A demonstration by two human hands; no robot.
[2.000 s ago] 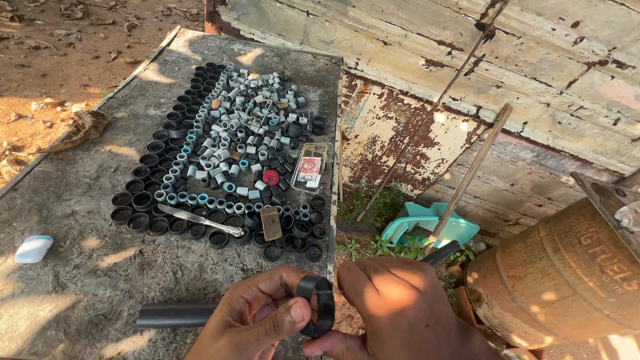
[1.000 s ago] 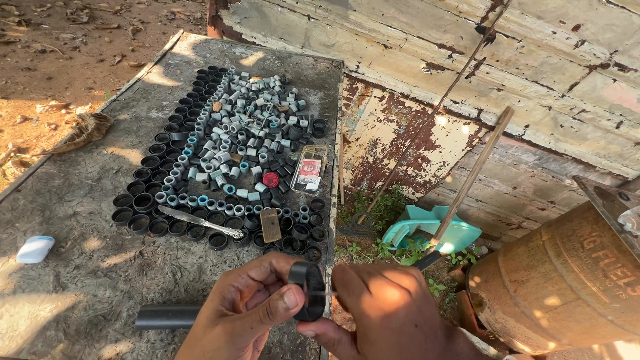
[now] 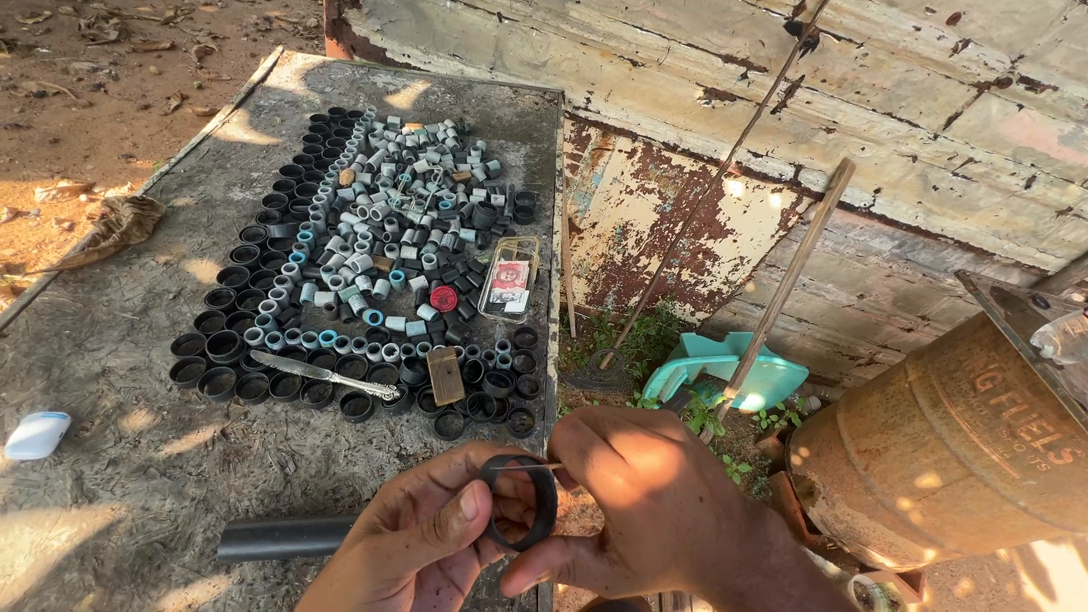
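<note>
My left hand (image 3: 438, 531) holds a black plastic ring (image 3: 548, 510) by its left side, thumb in front and fingers behind. My right hand (image 3: 650, 501) grips a thin blade (image 3: 523, 467) whose tip lies across the ring's upper opening; its handle is hidden in the fist. The right thumb is at the ring's lower edge. Beyond the hands, short grey pipe pieces (image 3: 361, 263) lie heaped, edged by rows of black rings (image 3: 217, 382). An ornate-handled table knife (image 3: 327, 374) and a small wooden block (image 3: 444, 376) rest on the rings. A black pipe (image 3: 285, 538) lies left of my left hand.
The worn tabletop (image 3: 110, 501) ends just under the hands. On it are a clear plastic case (image 3: 510, 280), a red cap (image 3: 443, 298) and a white plastic object (image 3: 37, 435). Off its right side stand a wooden pole (image 3: 782, 289), a turquoise plastic piece (image 3: 731, 365) and a rusty drum (image 3: 943, 442).
The ring has turned between my hands, so its opening now faces the view more. The thin blade, not visible a second ago, now shows across its upper part.
</note>
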